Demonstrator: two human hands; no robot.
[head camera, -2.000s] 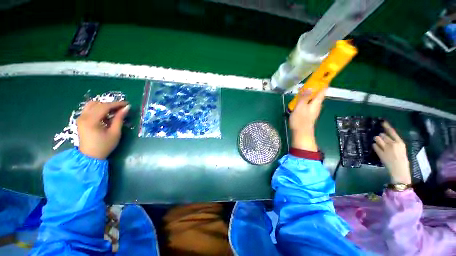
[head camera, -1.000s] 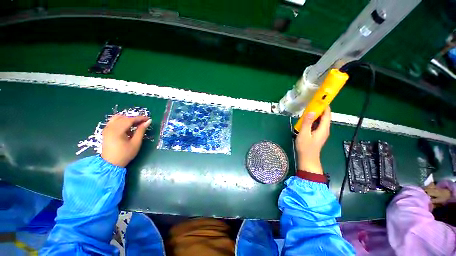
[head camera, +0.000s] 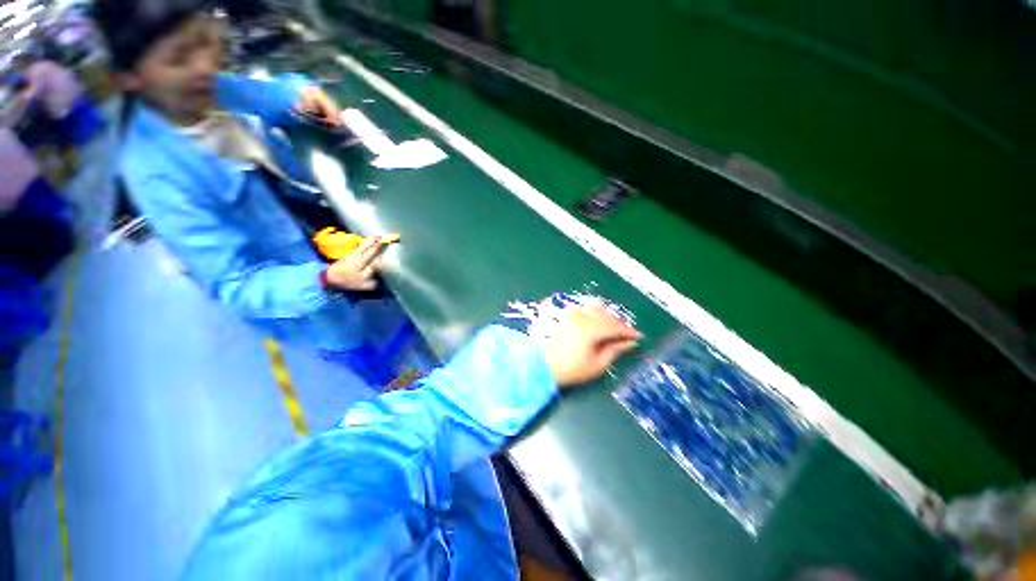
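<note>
My left hand (head camera: 591, 344) is over the edge of the loose pile of thin white slivers (head camera: 543, 310) on the green bench. Its thumb and fingertips are pinched together; blur hides whether a piece is between them. The clear bag with small dark blue pieces (head camera: 718, 426) lies flat just right of the hand. My right hand is out of the picture; a blurred bit of orange (head camera: 1027, 564) shows at the lower right corner.
A dark phone unit (head camera: 607, 199) lies on the green belt beyond the white rail (head camera: 545, 209). At the upper left a person in a blue smock (head camera: 216, 216) holds an orange tool (head camera: 339, 242) over the bench. White sheets (head camera: 409, 153) lie near that person.
The view has swung left and blurred; the round dish and my right hand have left the picture. A person in blue has come into view. My left hand remains by the white slivers.
</note>
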